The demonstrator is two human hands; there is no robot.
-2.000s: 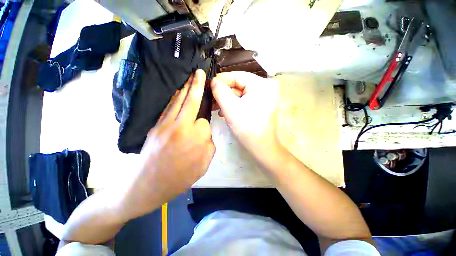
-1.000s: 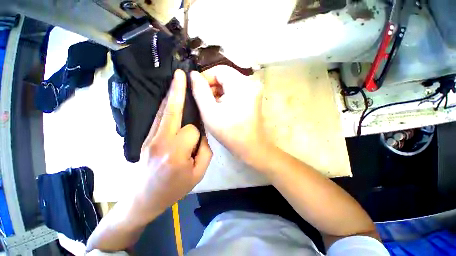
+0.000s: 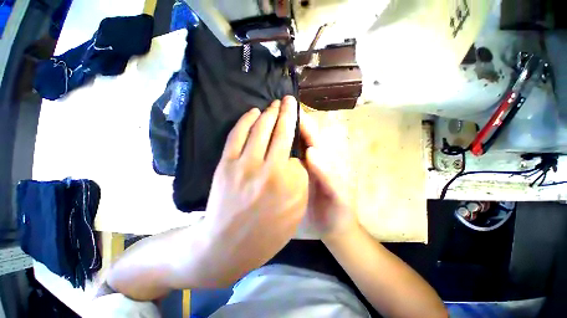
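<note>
A black bag panel point(image 3: 214, 105) with a short silvery zipper point(image 3: 246, 58) lies left of the needle area of the off-white sewing machine point(image 3: 410, 56). The presser foot area point(image 3: 291, 59) is at the panel's upper right edge. My left hand point(image 3: 264, 180) lies flat on the panel, fingers together and pointing at the presser foot. My right hand point(image 3: 323, 186) is at the panel's right edge, partly behind my left hand; its fingertips are hidden at the cloth edge, so its grip cannot be told.
A brown guard point(image 3: 329, 81) stands right of the needle. Black pieces point(image 3: 118, 46) lie upper left, and a folded black stack point(image 3: 59, 227) at the left table edge. Red-and-black snips point(image 3: 500, 118) and black cables point(image 3: 497, 174) are on the right. A round container point(image 3: 485, 214) sits below.
My left hand has spread flatter over the panel. My right hand has moved down and partly behind it. The view has shifted, and more of the brown guard shows.
</note>
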